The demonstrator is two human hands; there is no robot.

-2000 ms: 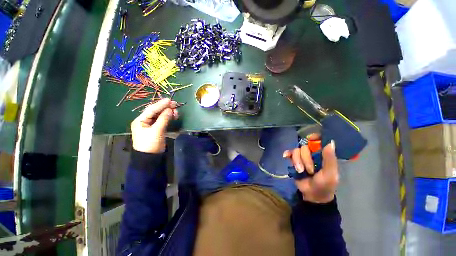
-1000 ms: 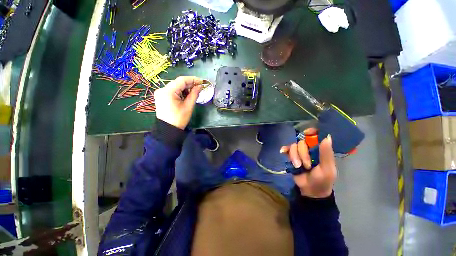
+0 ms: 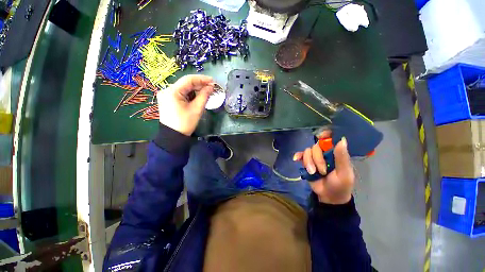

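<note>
My left hand (image 3: 185,103) pinches a thin lead wire, its colour hard to tell, with the wire's end over the small round flux tin (image 3: 216,100). The dark jig (image 3: 248,93) lies just right of the tin at the bench edge, with a small upright part in it. My right hand (image 3: 328,169) holds the dark blue soldering gun (image 3: 355,132) by its grip, near the orange trigger. The gun's long thin nose points up and left, to the right of the jig and apart from it.
Blue wires (image 3: 125,66), yellow wires (image 3: 158,62) and red-brown wires (image 3: 139,94) lie left of a component heap (image 3: 209,40). A round brown dish (image 3: 290,54), a white base (image 3: 270,25) and a crumpled white tissue (image 3: 352,17) lie beyond the jig. Blue bins (image 3: 461,206) stand right.
My left hand has moved right from the red-brown wires to the tin, with a wire pinched. The soldering gun has shifted slightly left. The bench view has moved a little.
</note>
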